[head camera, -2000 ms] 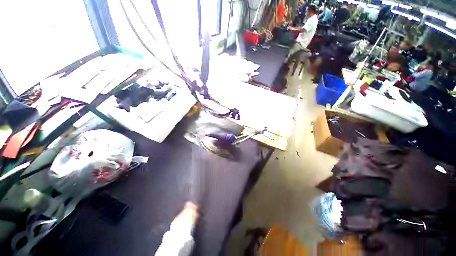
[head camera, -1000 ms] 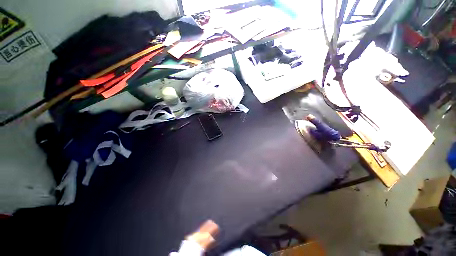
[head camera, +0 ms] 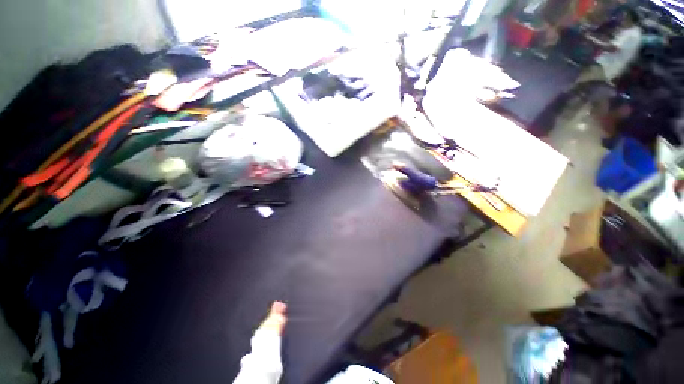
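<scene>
A dark cloth-covered pressing table (head camera: 322,225) lies in front of me. My left hand (head camera: 277,313), in a white sleeve, is small and blurred over its near part; its fingers cannot be made out. My right hand is not in view; a white patch at the bottom edge may be its sleeve. The iron (head camera: 418,178) with a dark blue handle rests on a grey plate at the table's far right. A small white scrap (head camera: 264,211) lies by a dark flat object, probably the phone (head camera: 264,202).
A whitish bag with red contents (head camera: 253,150) and pale strips (head camera: 150,214) lie along the back edge. A white box (head camera: 337,120) stands behind. A wooden stool (head camera: 435,360), cardboard box (head camera: 586,244), blue bin (head camera: 626,165) and dark garments (head camera: 626,315) are on the right. A person is far off.
The view has swung left, then partly back right. A white scrap lay mid-table one second ago; now one shows beside the dark flat object. The iron stays on its plate.
</scene>
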